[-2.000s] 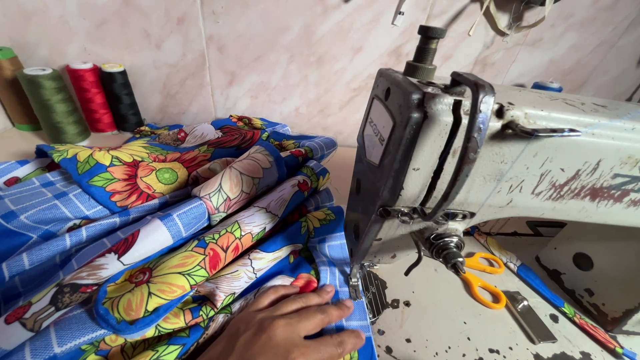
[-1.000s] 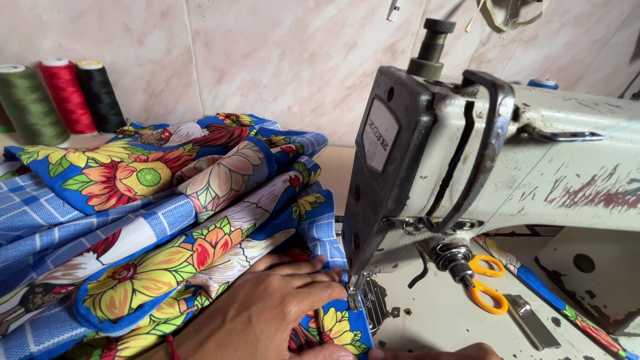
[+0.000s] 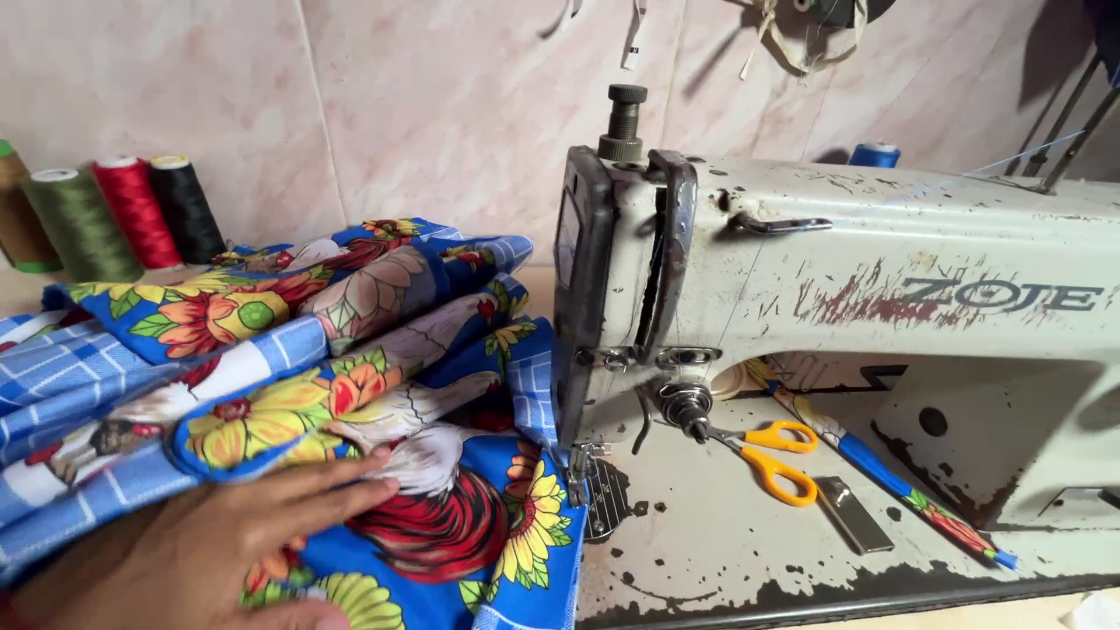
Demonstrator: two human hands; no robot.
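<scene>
Blue printed fabric (image 3: 429,507) with sunflowers, roosters and checks lies bunched left of a white sewing machine (image 3: 840,280). Its right edge runs beside the presser foot (image 3: 579,477), over the needle plate's left side. My left hand (image 3: 236,534) lies on the fabric at the lower left, fingers spread and pointing right; whether it pinches any cloth does not show. My right hand is out of the frame. Orange-handled scissors (image 3: 770,459) lie on the machine bed behind a small metal plate (image 3: 853,514).
Thread cones in brown (image 3: 22,214), green (image 3: 83,227), red (image 3: 136,213) and black (image 3: 186,210) stand by the tiled wall at the left. A narrow printed fabric strip (image 3: 901,490) lies under the machine arm. A blue spool (image 3: 875,156) shows behind it.
My left hand has drawn back to the left from near the presser foot, and more of the printed cloth shows. The fingers at the bottom edge one second ago are gone. The view has shifted right.
</scene>
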